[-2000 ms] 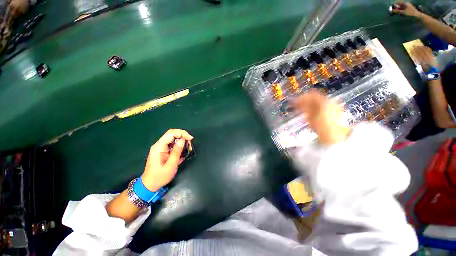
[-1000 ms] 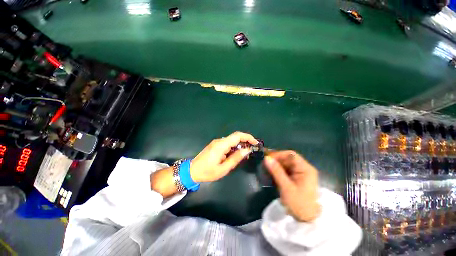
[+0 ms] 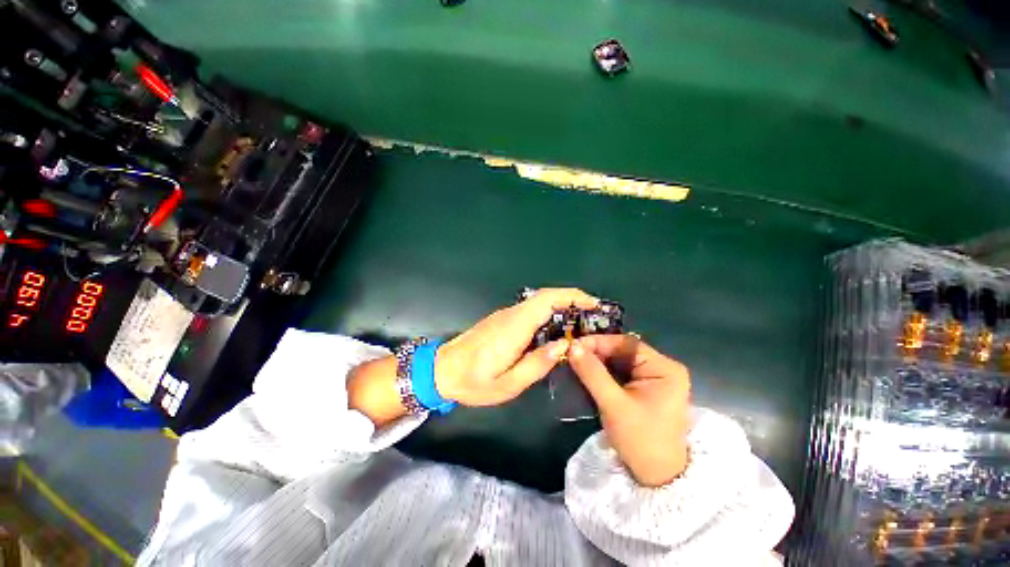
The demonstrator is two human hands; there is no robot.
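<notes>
My left hand (image 3: 498, 352) holds a small black housing (image 3: 598, 319) with metallic bits, in the middle of the view above the green bench. My right hand (image 3: 640, 397) meets it from the right, with thumb and forefinger pinched on a small orange flex cable (image 3: 569, 331) at the housing's lower edge. The fingertips of both hands nearly touch and hide part of the housing. A thin pale outline shows just below the fingers; I cannot tell what it is. A blue band and a metallic bracelet are on my left wrist.
The black test fixture (image 3: 277, 222) with red-handled clamps stands at left, a grey screen (image 3: 217, 277) in its nest and a red-digit meter (image 3: 83, 307) in front. Stacked clear blister trays (image 3: 864, 388) are at right. Beyond the yellowish strip (image 3: 604, 181), the green conveyor carries spaced units (image 3: 610, 57).
My right hand has come from the blister trays to my left hand and now pinches the orange flex cable at the housing. The view has swung left, bringing the fixture in. Conveyor units have shifted in view.
</notes>
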